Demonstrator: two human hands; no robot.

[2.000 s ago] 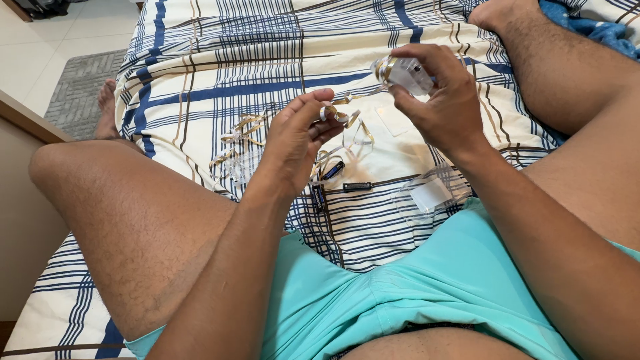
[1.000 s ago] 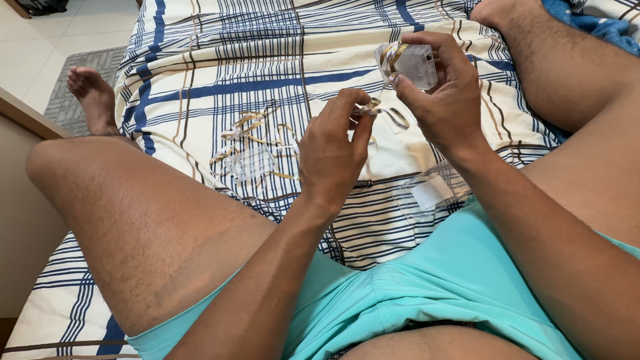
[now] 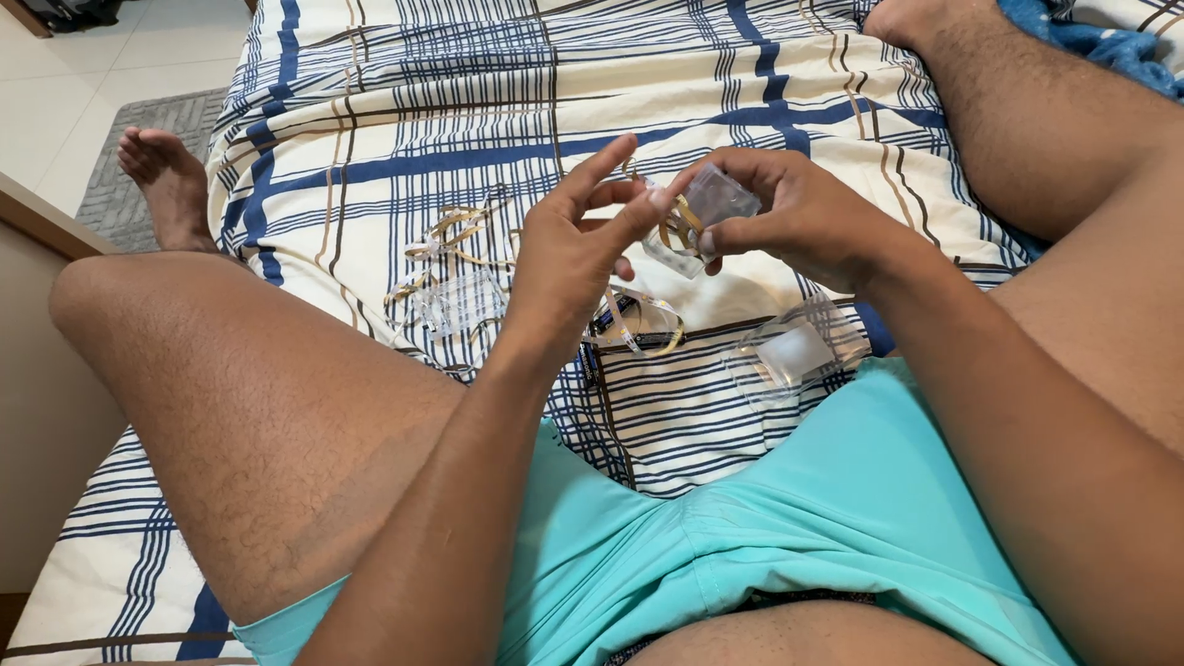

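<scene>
My right hand (image 3: pixel 786 213) is closed around a clear plastic battery box (image 3: pixel 721 194) with a gold-and-white LED strip (image 3: pixel 683 222) bunched against it. My left hand (image 3: pixel 587 222) is beside the box, its index finger raised and its thumb at the strip; whether it grips the strip is hard to tell. A loop of the strip (image 3: pixel 664 338) lies on the bedsheet below, over dark batteries (image 3: pixel 610 314). Left of my left hand, another clear plastic box (image 3: pixel 462 303) lies by a tangle of LED strip (image 3: pixel 449 236).
A clear plastic bag with a white insert (image 3: pixel 794 354) lies on the plaid bedsheet (image 3: pixel 462 129) near my turquoise shorts (image 3: pixel 768 490). My bare legs flank the work area. A blue blanket (image 3: pixel 1101 46) is at the upper right, a grey mat (image 3: pixel 116 190) on the floor at left.
My right hand has come lower and nearer my left hand with the box. The left hand's index finger has lifted. The strip loop and batteries, hidden one second ago, show again.
</scene>
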